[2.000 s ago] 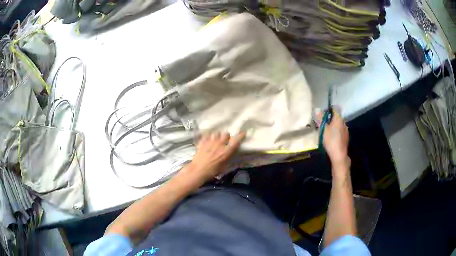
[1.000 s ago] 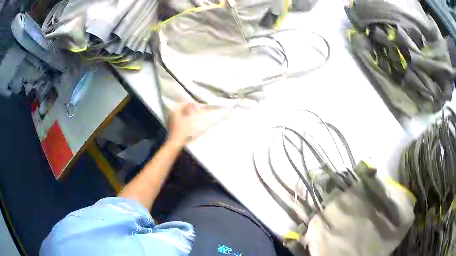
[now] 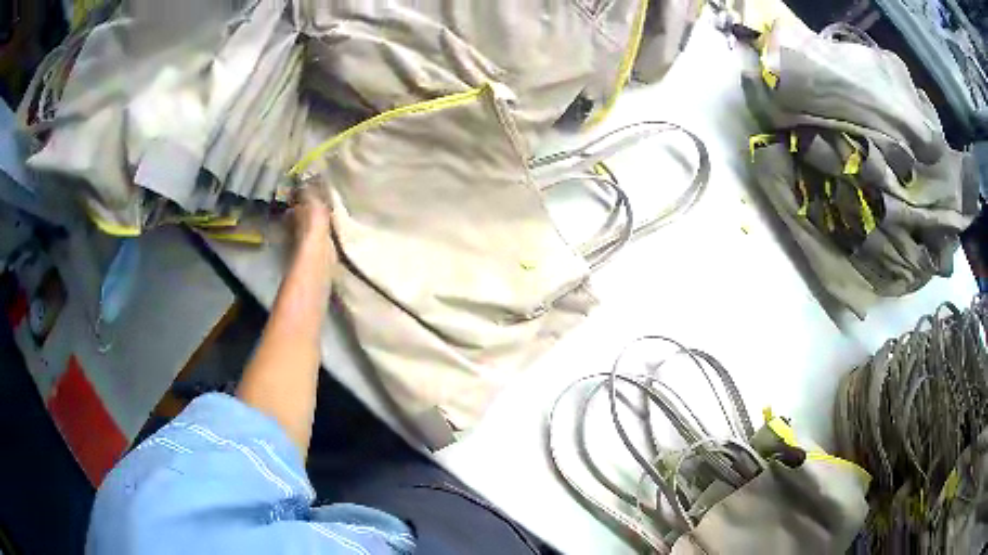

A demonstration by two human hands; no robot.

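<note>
A khaki bag [image 3: 423,206] lies on the left part of the white table, with a yellow bound edge along its top and cloth folds reaching the near table edge. Looped handles lie to its right. My left hand [image 3: 312,210] is at the bag's left edge, near the yellow-edged corner; its fingers are mostly hidden, so its grip cannot be told. My right hand is out of the picture. Another khaki bag [image 3: 780,504] with looped handles lies at the lower right, cut off by the frame.
Pleated-looking stacked bags [image 3: 233,119] hang at the left table edge. Heaped bags [image 3: 856,173] with yellow tails lie at the far right. A bundle with many handles [image 3: 921,412] is at the right. A board with a red patch [image 3: 87,417] is at the lower left, beyond the white table [image 3: 693,293].
The view has swung left from the earlier bag and scissors, which my right hand held. My left hand has moved to the left bag's edge. That bag's cloth now spreads nearer the front edge.
</note>
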